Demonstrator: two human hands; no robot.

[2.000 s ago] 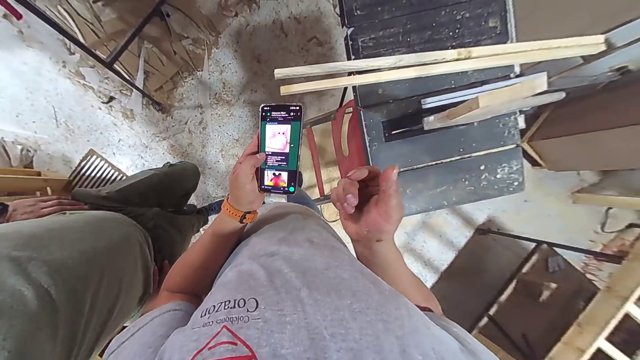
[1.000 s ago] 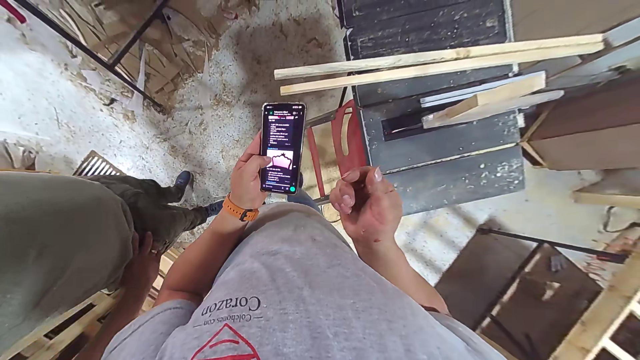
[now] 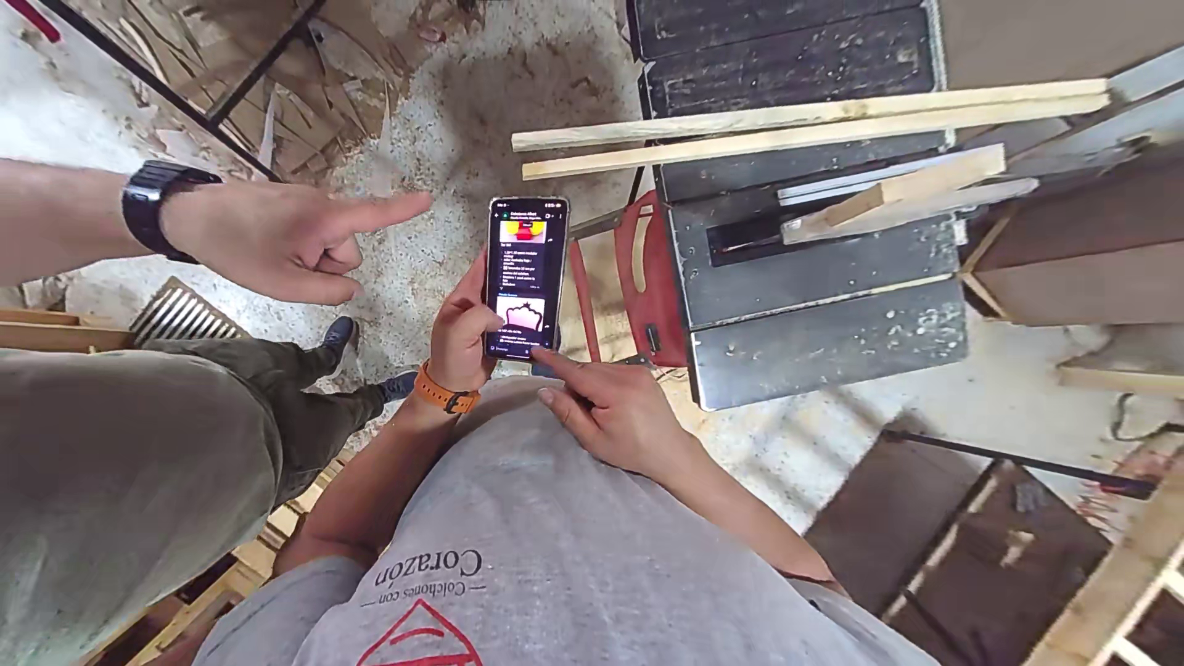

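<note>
My left hand (image 3: 462, 338), with an orange watch strap (image 3: 446, 390) at its wrist, holds a smartphone (image 3: 525, 277) upright, the thumb over the screen's left side. The lit screen shows pictures and writing in a chat. My right hand (image 3: 620, 407) is just below the phone, its extended index finger at the lower edge of the screen; it holds nothing. Left of the phone, a co-worker's hand (image 3: 268, 236) with a black wristwatch (image 3: 159, 211) points toward it without touching.
On the right stands a black table saw (image 3: 823, 342) with a wooden piece (image 3: 916, 190) beside its slot. Two long wooden strips (image 3: 814, 116) lie across its top. A red chair (image 3: 652, 277) is at its near side. The co-worker's body (image 3: 129, 481) is close on the left. Wood scraps cover the floor.
The co-worker's hand has come in from the left, pointing. My right hand has moved left to the phone from beside the red chair. The content on the screen has changed.
</note>
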